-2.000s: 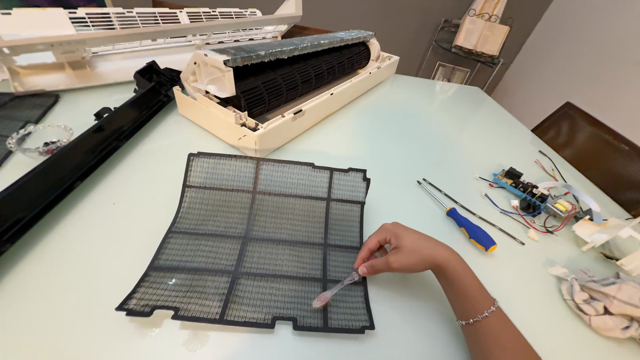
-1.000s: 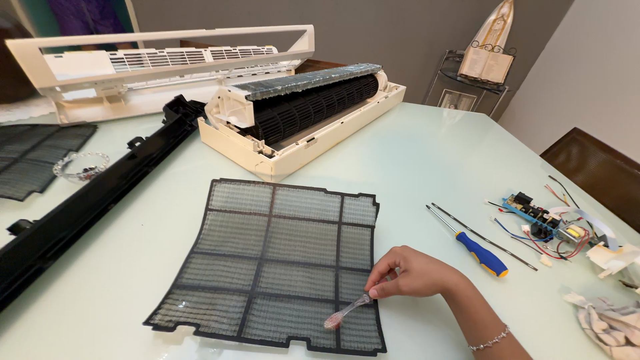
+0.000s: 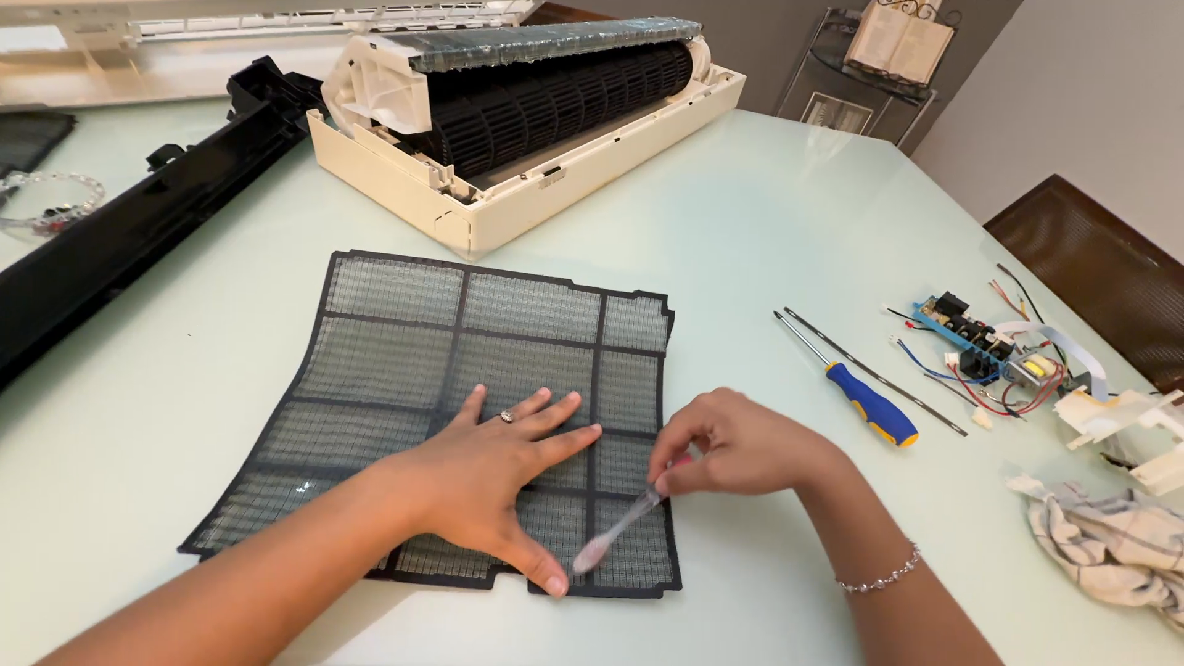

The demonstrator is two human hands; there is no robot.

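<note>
A black-framed mesh air filter (image 3: 398,365) lies on the pale glass tabletop. My left hand (image 3: 495,467) rests spread over its lower middle, palm down, a ring on one finger, holding nothing. At the filter's right edge, my right hand (image 3: 726,444) pinches the handle of a clear toothbrush (image 3: 622,529). The brush head is at the lower right mesh, close to my left thumb. Whether the bristles touch the mesh cannot be told.
Behind the filter stands an air conditioner's indoor unit (image 3: 546,199) with a black blower wheel. A long black plastic part (image 3: 157,217) lies left. At right are a blue and yellow screwdriver (image 3: 869,404), a dark strip, a wired circuit board (image 3: 967,328) and a checked cloth (image 3: 1101,546).
My left hand has come into view and now lies on the filter. My right hand still holds the toothbrush over the filter's lower right part.
</note>
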